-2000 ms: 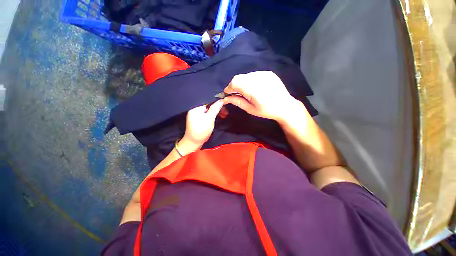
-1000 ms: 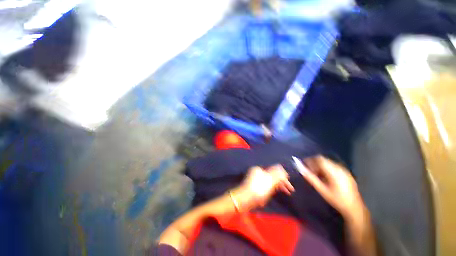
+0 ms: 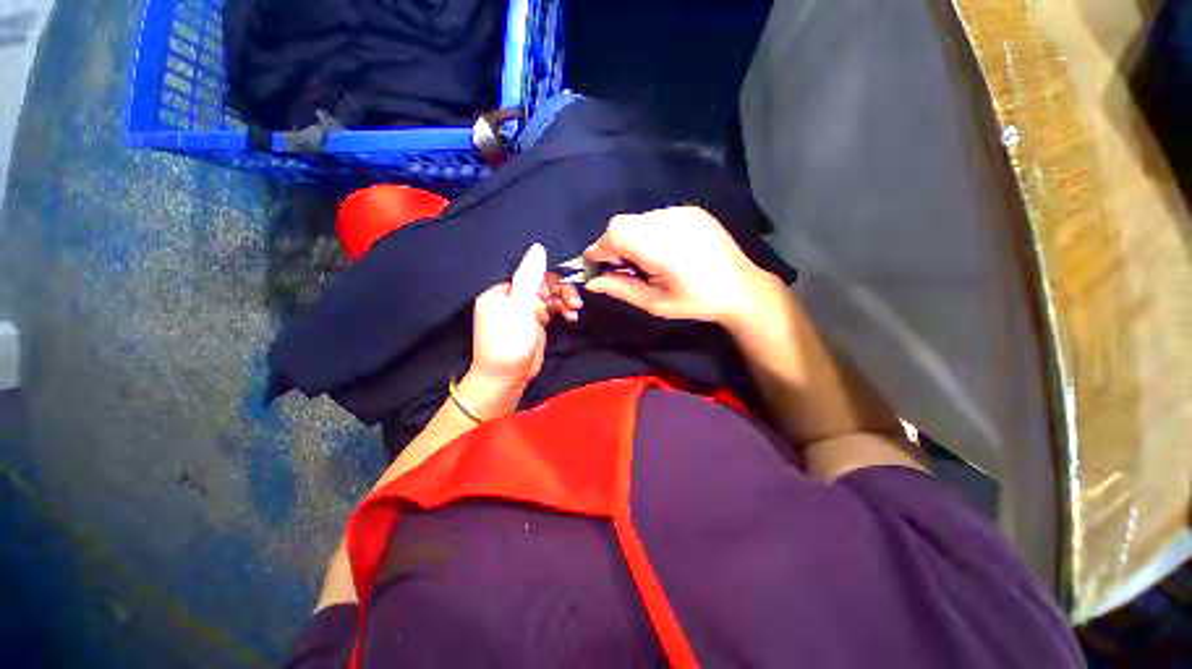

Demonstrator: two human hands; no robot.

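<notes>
A dark navy garment (image 3: 392, 307) lies spread across my lap, its left end hanging over the floor. My right hand (image 3: 667, 268) is closed around small metal thread snips (image 3: 575, 271), whose twin tips point left toward my left fingers. My left hand (image 3: 516, 320) is at the garment's middle, thumb raised and the other fingers curled close to the snip tips. Its fingers seem to pinch a bit of the cloth edge, but the contact is partly hidden. Any thread is too fine to see.
A blue slotted crate (image 3: 392, 141) with a crumpled navy garment pile (image 3: 366, 59) stands in front of my knees. A grey-sided table with a tan top (image 3: 1098, 261) is close on my right. My red apron (image 3: 523, 457) covers my waist. Worn blue-grey floor lies to the left.
The view swung up toward the floor and crate, then back down. My hands were apart one second ago and are now together at the garment. My left thumb is now raised.
</notes>
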